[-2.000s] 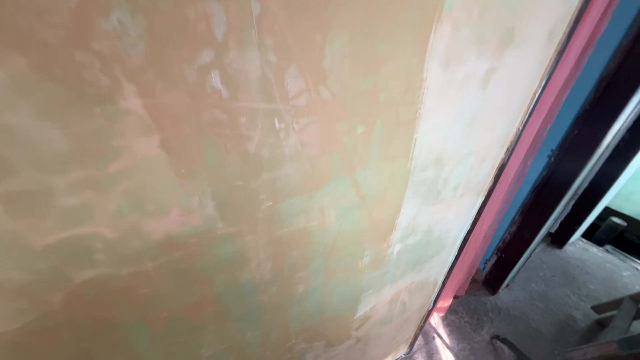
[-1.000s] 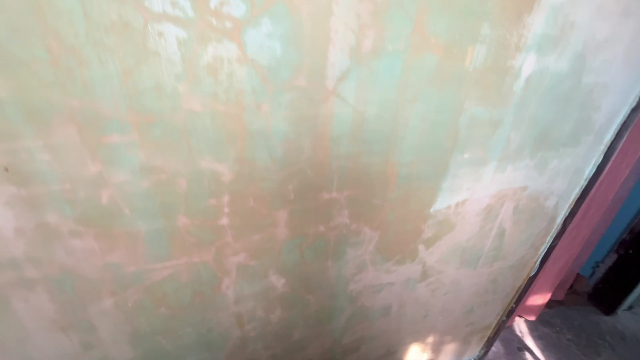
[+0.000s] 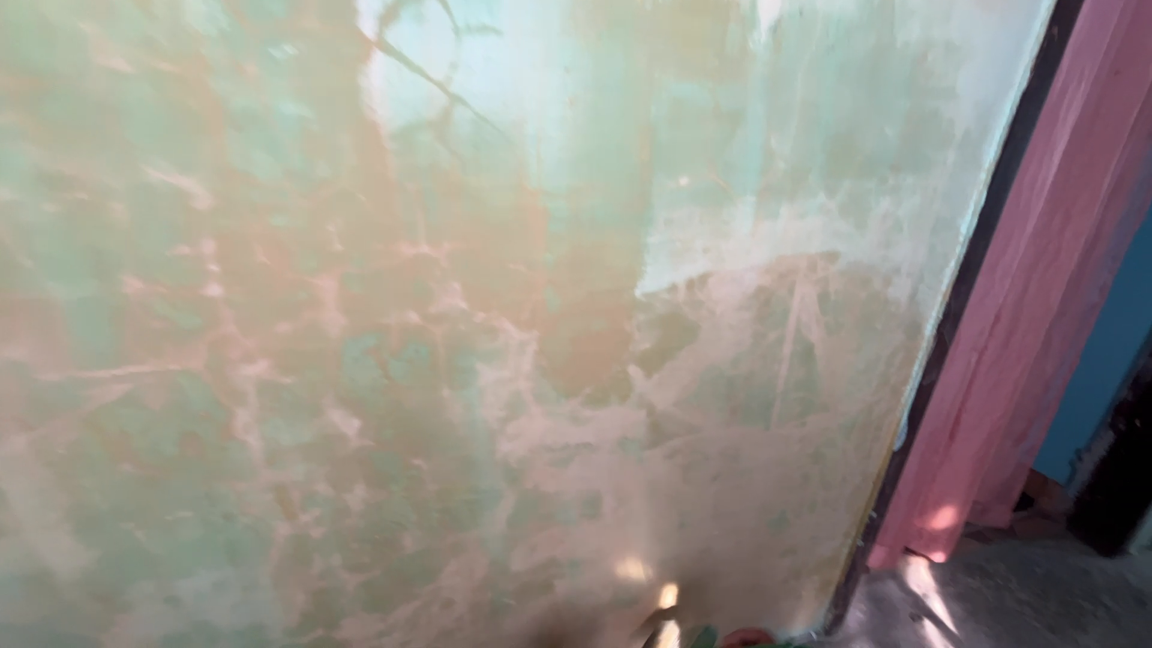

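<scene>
Neither my left hand nor my right hand shows in the head view. A wall (image 3: 432, 342) with patchy green, tan and whitish plaster or filler fills most of the picture. A whiter patch (image 3: 720, 234) with a ragged lower edge lies on its right part. Thin dark lines cross a pale area near the top. At the bottom edge, partly cut off, is a small blurred object (image 3: 751, 637) with reddish and green parts; what it is I cannot tell.
A dark strip (image 3: 945, 324) runs down the wall's right edge, beside a pink door frame or post (image 3: 1017, 270). Past it are a blue surface (image 3: 1107, 360) and a dark upright piece (image 3: 1120, 477). The grey floor (image 3: 1008, 594) at lower right carries a streak of light.
The view has shifted a good deal along the wall. The reddish and green object at the bottom edge has come into view. No hand shows in any frame.
</scene>
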